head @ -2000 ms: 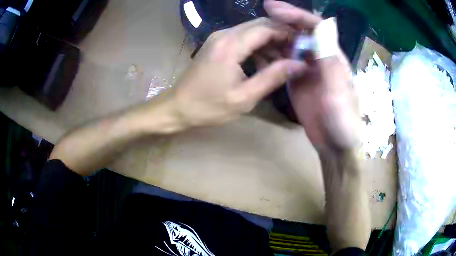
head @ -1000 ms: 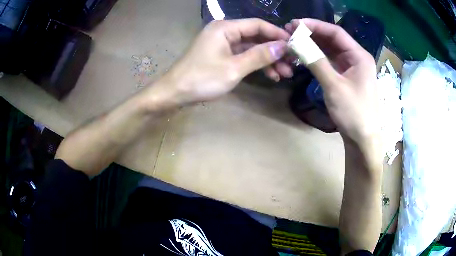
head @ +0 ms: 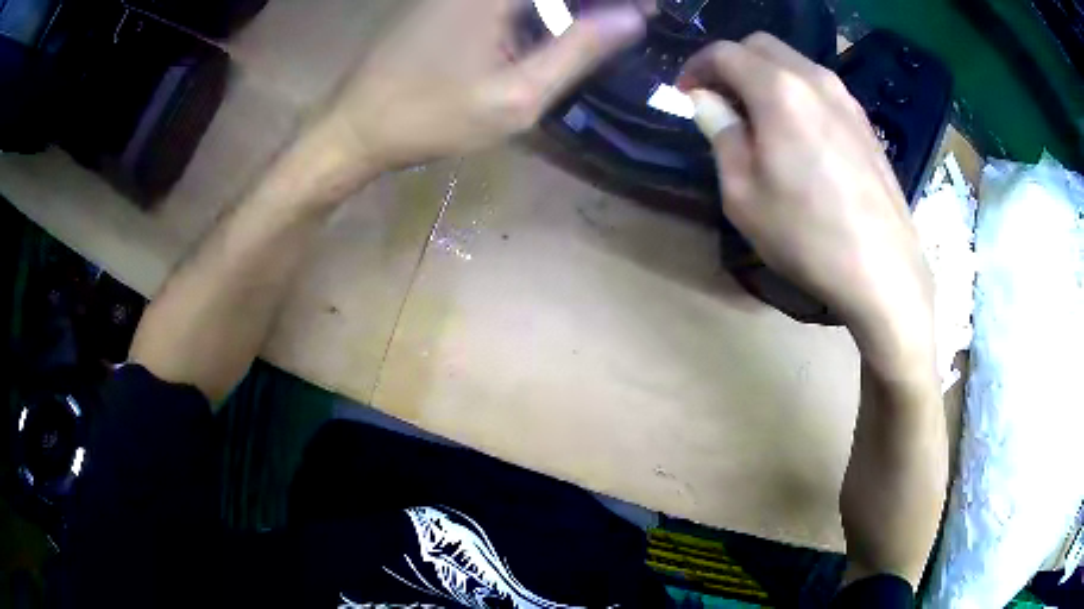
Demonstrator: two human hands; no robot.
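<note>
A round glossy black housing (head: 630,149) lies at the top centre, cut off by the picture's edge. A white pad or strip (head: 554,16) shows on its rim beside my left hand. My right hand (head: 802,179) is above the housing and pinches a small white pad (head: 672,100) between thumb and index finger. A cream finger sleeve covers the thumb tip. My left hand (head: 458,77) is at the housing's left side, slightly blurred, thumb stretched over the rim. Its other fingers are mostly hidden or cut off, so whether it holds anything does not show.
A chunky black block (head: 897,107) adjoins the housing at right. Loose white pads (head: 947,262) and a clear bag of white pads (head: 1034,357) lie at the right. Dark boxy units (head: 149,107) stand at upper left. A yellow crate (head: 707,562) shows below the cardboard's edge (head: 571,476).
My hands have moved apart; they were together at the pad. My left hand moved up and left. My right hand now holds the pad over the housing, where more of the rim shows.
</note>
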